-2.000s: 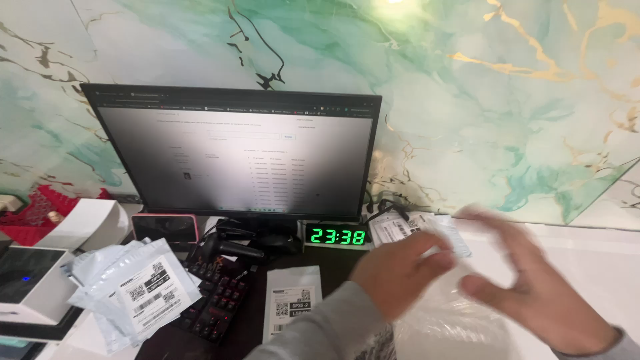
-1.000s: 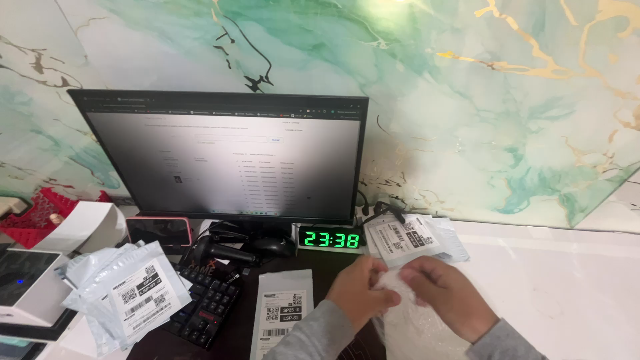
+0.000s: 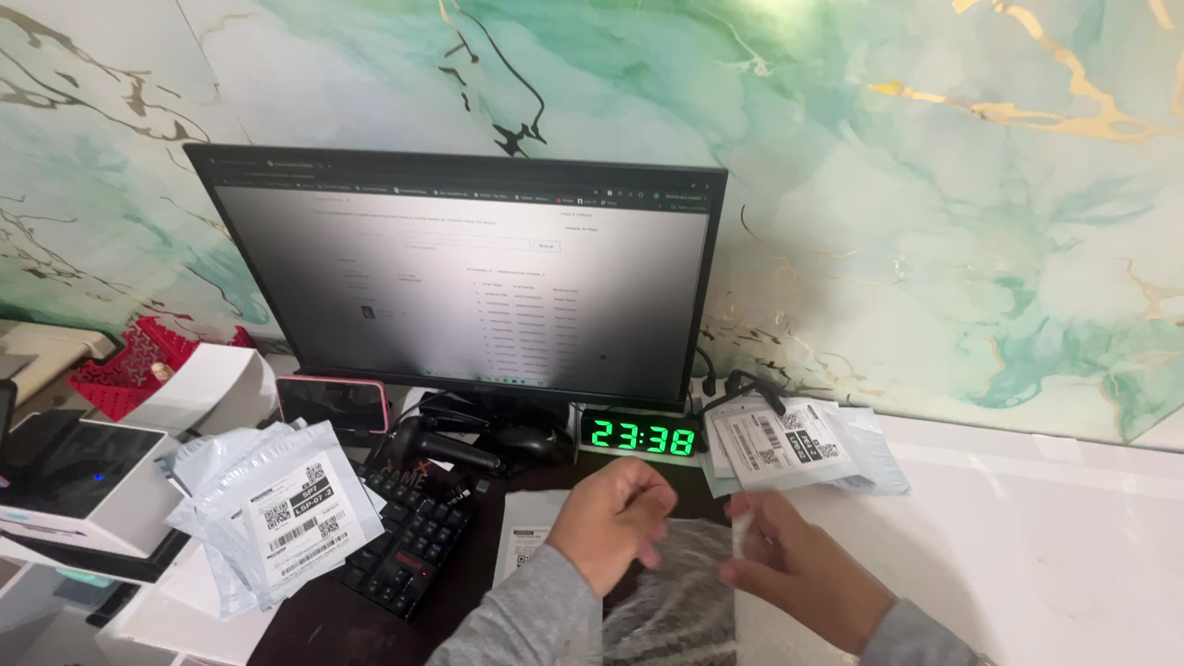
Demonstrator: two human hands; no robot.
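Observation:
My left hand point(image 3: 618, 523), in a grey sleeve, has curled fingers over the near part of the desk; whether it grips anything is unclear. My right hand point(image 3: 795, 564) is to its right, fingers bent, with a thin pale edge by its fingertips that may be plastic. Between and below both hands lies clear, wrinkled plastic film point(image 3: 680, 592). A labelled mailing bag point(image 3: 527, 546) is partly hidden behind my left hand and sleeve. Beyond my right hand, labelled mailing bags point(image 3: 786, 444) are piled by the wall.
A monitor point(image 3: 462, 287) stands at the back, a digital clock point(image 3: 638, 435) at its lower right. On the left are a black keyboard point(image 3: 407, 546), a stack of labelled mailing bags point(image 3: 305, 518), a phone point(image 3: 331, 405), a white box-shaped device point(image 3: 92, 481) and a red plastic basket point(image 3: 139, 370).
My hands were together over crumpled clear plastic one second ago; now they are apart, with the film spread below them.

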